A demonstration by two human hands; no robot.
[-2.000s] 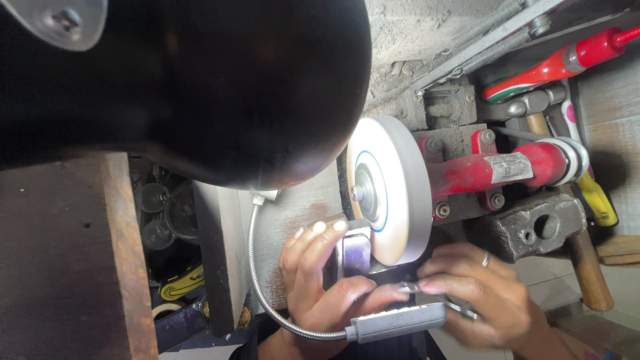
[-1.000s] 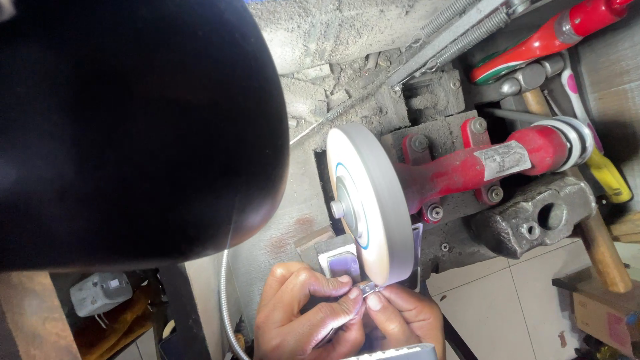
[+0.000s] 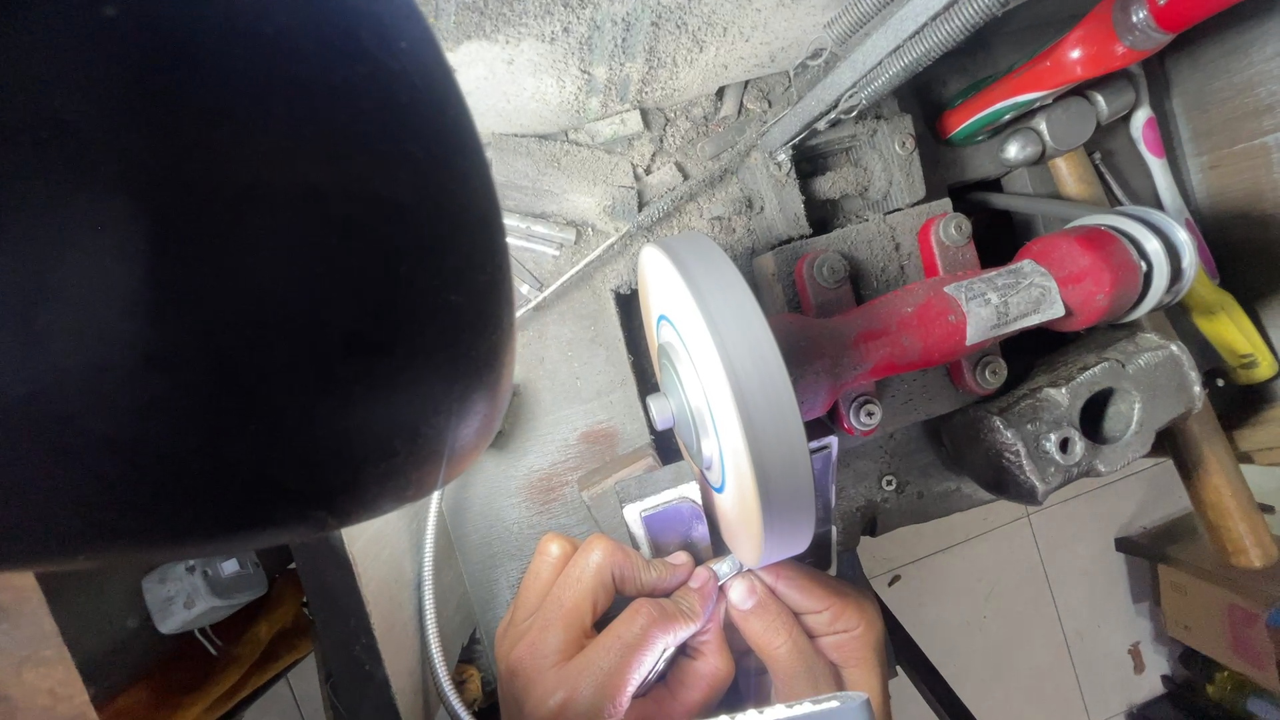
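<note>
A small metal piece (image 3: pixel 726 568) is pinched between the fingertips of both my hands, at the lower edge of the white grinding wheel (image 3: pixel 785 430). My left hand (image 3: pixel 610 635) grips its left end, with a thin metal strip or rod (image 3: pixel 655 668) running down under the fingers. My right hand (image 3: pixel 815 625) holds the right side between thumb and index finger. Whether the piece touches the wheel cannot be told for certain. The wheel sits on a red bench grinder (image 3: pixel 900 335) bolted down at the right. A purple-faced metal rest (image 3: pixel 675 525) stands just left of the wheel.
A large black rounded object (image 3: pixel 250 280) blocks the left. A flexible metal lamp neck (image 3: pixel 432 610) curves below it, and a lamp head (image 3: pixel 800 708) shows at the bottom edge. At the right lie a heavy metal block (image 3: pixel 1080 415), hammers (image 3: pixel 1065 125) and a yellow handle (image 3: pixel 1230 325).
Both hands have come together below the wheel since two seconds ago, when my right hand was farther right. The view has shifted and come closer to the grinder.
</note>
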